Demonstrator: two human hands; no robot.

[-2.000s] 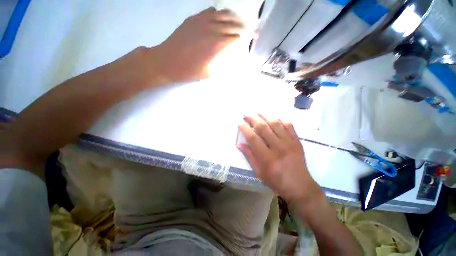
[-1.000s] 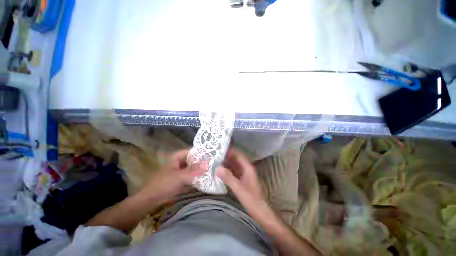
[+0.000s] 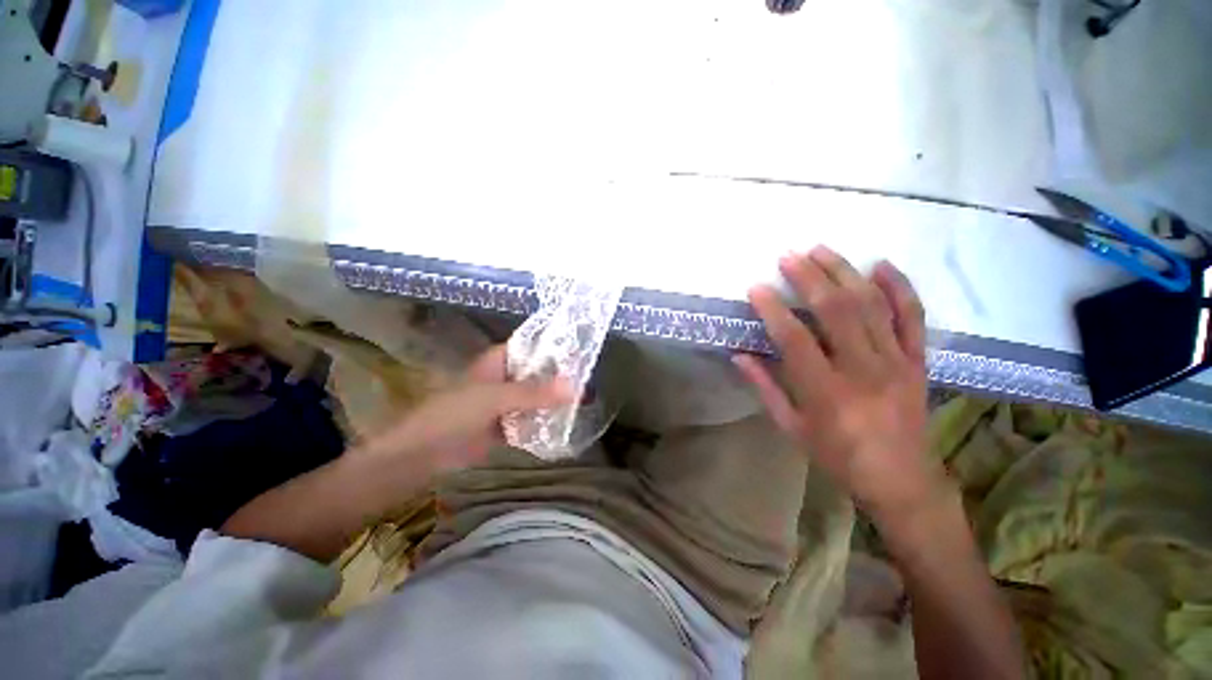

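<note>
The white lace trim (image 3: pixel 565 348) hangs over the front edge of the white table, its lower end bunched above the lap. My left hand (image 3: pixel 495 405) grips the lace near that end, with the fingers partly hidden by it. My right hand (image 3: pixel 848 359) lies over the table's front edge, palm down with fingers apart, holding nothing that I can see. Thin sheer fabric (image 3: pixel 295 253) drapes over the edge at the left; its outline on the bright table is hard to see.
Blue-handled snips (image 3: pixel 1130 242) lie beside a black phone (image 3: pixel 1146 339) on the right. A ruler strip (image 3: pixel 678 320) runs along the table's front edge. Crumpled yellowish fabric (image 3: pixel 1077 518) lies below at the right. Other machine equipment (image 3: pixel 80 140) stands at the left.
The view has tilted down from the sewing machine. Both hands came to the lace end; since then my right hand has left it and moved right onto the table edge. My left hand stays on the lace.
</note>
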